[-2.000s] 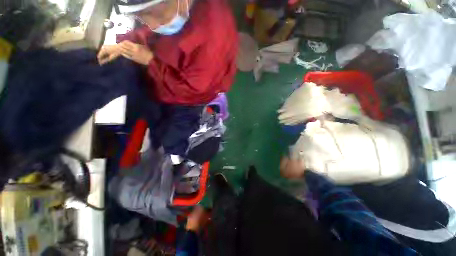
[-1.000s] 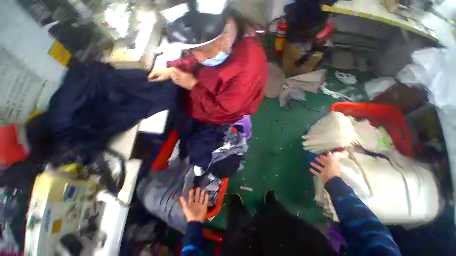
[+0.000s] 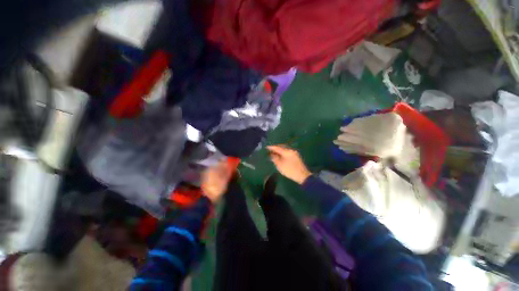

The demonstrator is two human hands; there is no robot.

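Observation:
The picture is blurred. My left hand (image 3: 216,181) is at the near rim of a red basket (image 3: 185,196), beside piled cloth; whether its fingers hold the rim cannot be told. My right hand (image 3: 289,163) is over the green floor with fingers partly bent, and no object shows in it. Grey garment pieces (image 3: 134,156) hang over the basket. Patterned and dark garment pieces (image 3: 242,133) lie just beyond my hands.
A coworker in a red top (image 3: 296,31) sits ahead. Cream cut pieces (image 3: 378,136) and a pale bundle (image 3: 392,199) lie at the right by another red basket (image 3: 429,142). A white table edge (image 3: 34,199) runs along the left. A purple thing (image 3: 333,247) is beside my leg.
The view has tilted down and nearer to the basket. My right hand has left the pale bundle and moved left over the floor. My left hand has moved from above the cloth to the basket rim.

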